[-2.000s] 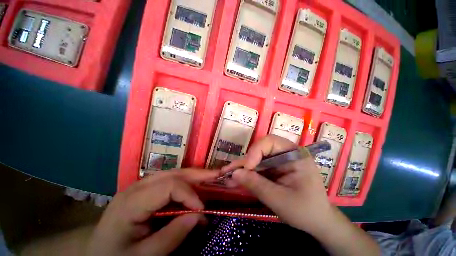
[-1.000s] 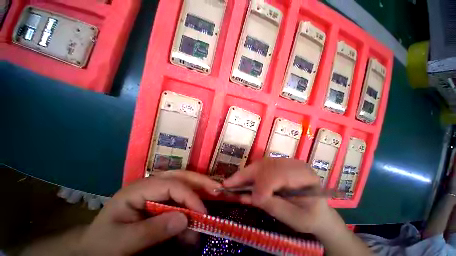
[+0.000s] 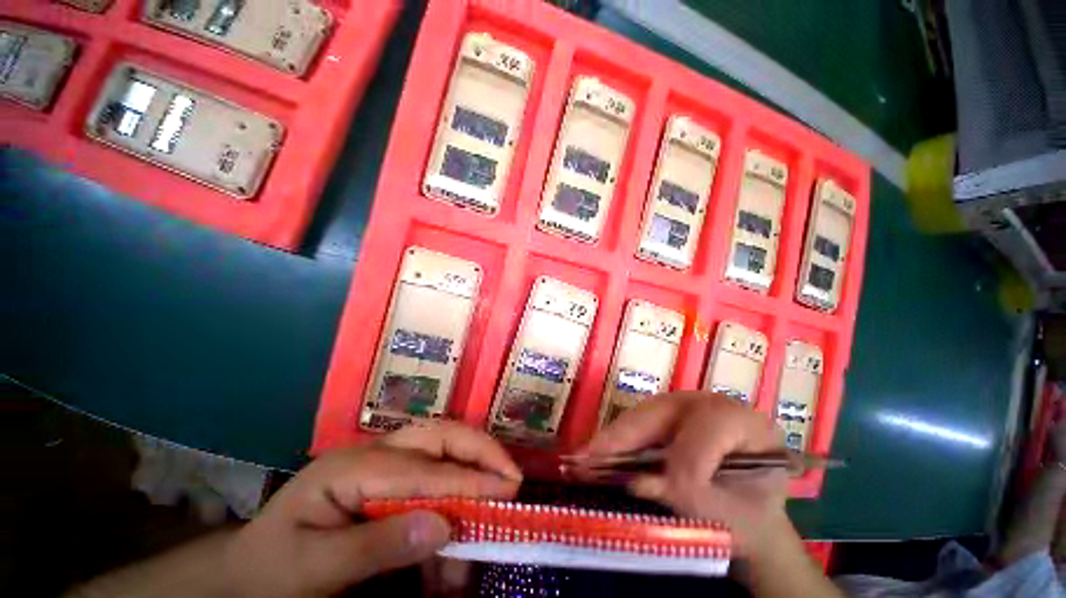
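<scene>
My left hand [image 3: 362, 502] is at the lower left and pinches the red-and-white label sheet [image 3: 585, 530], which extends to the right below my right hand. My right hand [image 3: 701, 456] holds thin tweezers [image 3: 760, 461], with the tips pointing left, close to my left fingertips. Whether a sticker is on the tips cannot be told. Behind my hands is a red foam tray [image 3: 527, 152] with gold-beige phones in two rows, battery bays up. One front-row phone [image 3: 428, 333] lies just above my left hand. My right hand partly covers the lower ends of some front-row phones.
A second red foam tray [image 3: 306, 175] with phones [image 3: 193, 129] lies at the upper left on the dark green surface [image 3: 152, 280]. A pale strip [image 3: 748, 64] runs behind the trays. A grey machine [image 3: 1015, 117] with a yellow-wrapped foot [image 3: 933, 183] stands at the upper right.
The label sheet has turned from edge-on to face-up. The tweezers have moved down and lie more level, with a gap from my left fingers. The trays appear lower and smaller in view.
</scene>
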